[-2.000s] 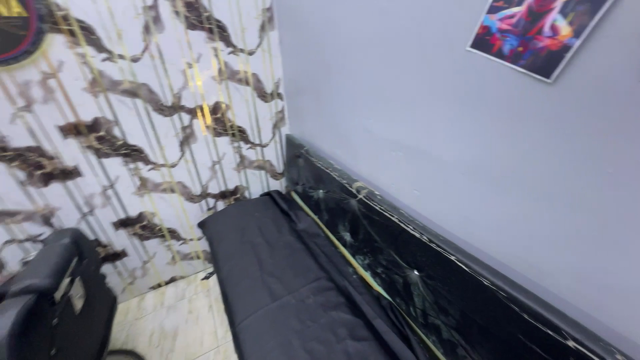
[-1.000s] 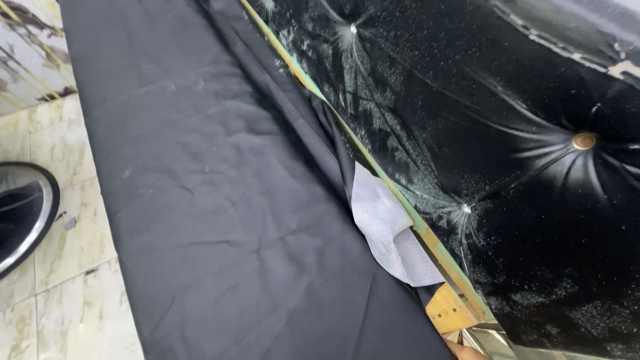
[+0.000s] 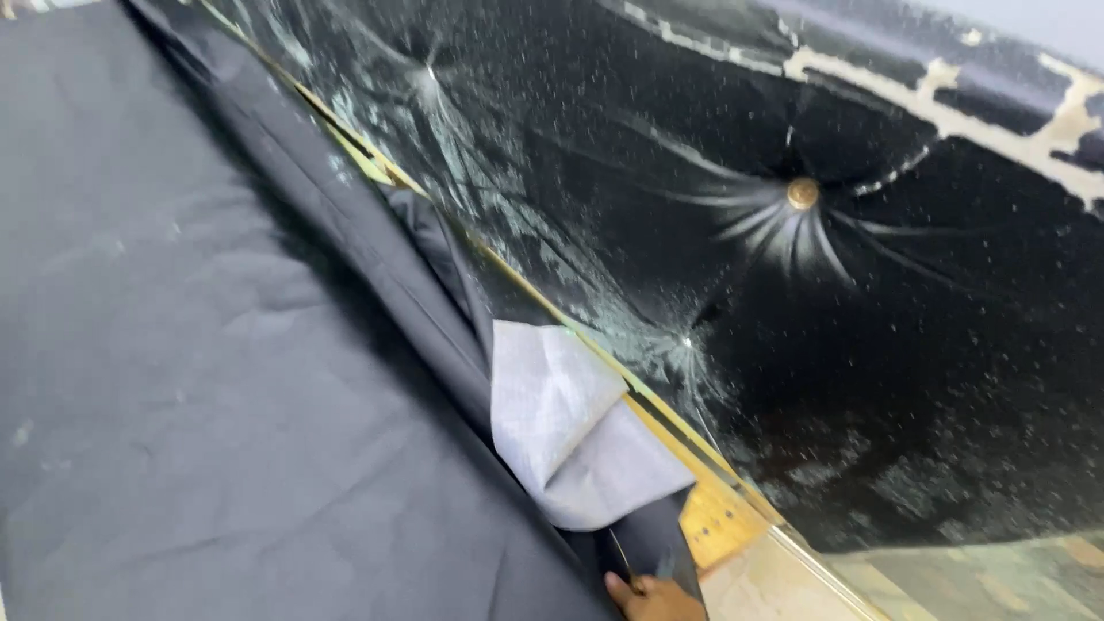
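Observation:
At the bottom edge of the head view, one hand is at the loose edge of the black upholstery cover, its thumb and a finger close together on something thin and dark that I cannot make out. It appears to be my right hand. Just above it, a flap of the cover is folded back with its pale fabric backing showing. Beside the flap, the seat's wooden frame is exposed and has small dark marks. My left hand is not in view.
A worn black tufted backrest with a brass-coloured button runs along the right side. Its upper edge has peeled, showing pale patches. A narrow yellowish strip lies between the backrest and the cover. Floor tiles show at the lower right.
The view has moved in close to the bench. The hand, barely visible at the bottom edge one second ago, now shows more fully beside the cover's edge.

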